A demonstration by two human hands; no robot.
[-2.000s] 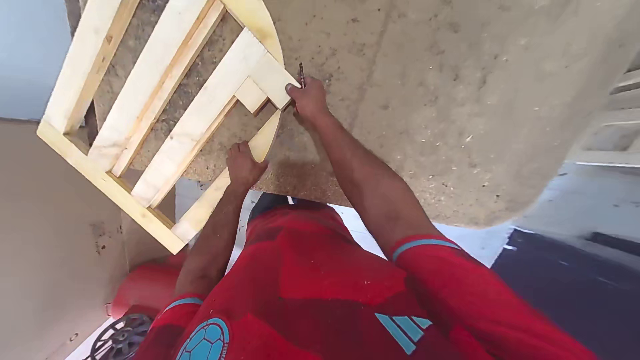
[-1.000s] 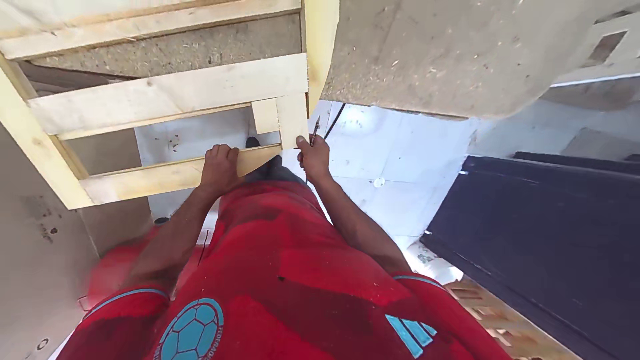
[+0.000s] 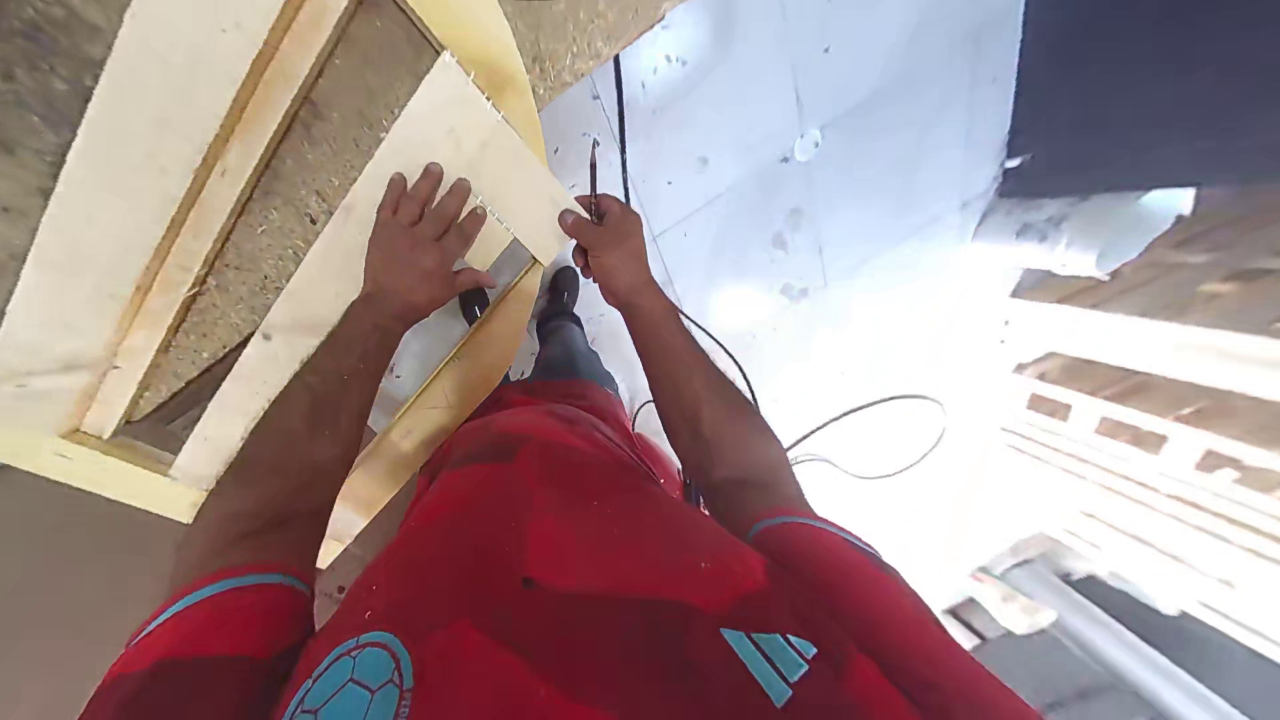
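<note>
My left hand (image 3: 420, 245) lies palm down with its fingers spread on a pale wooden slat (image 3: 340, 220) of a slatted wooden frame. My right hand (image 3: 612, 245) holds a slim dark pencil-like tool (image 3: 593, 180), its tip pointing away from me, and its thumb is at the corner of the slat's wide end. A small pale block (image 3: 483, 240) sits beside the slat near my left fingers. A curved yellowish wooden edge piece (image 3: 450, 400) runs between the frame and my body.
A particle board surface (image 3: 590, 30) lies under the frame. On the pale floor (image 3: 740, 200) runs a thin dark cable (image 3: 730, 350), looped at the right. A dark panel (image 3: 1140, 90) is at upper right, with blurred stacked wooden pieces (image 3: 1150, 400) below it.
My left hand has moved from the near edge piece onto the slat, its fingers now spread. The frame has turned in view, which has shifted strongly. The right hand still holds the slim tool.
</note>
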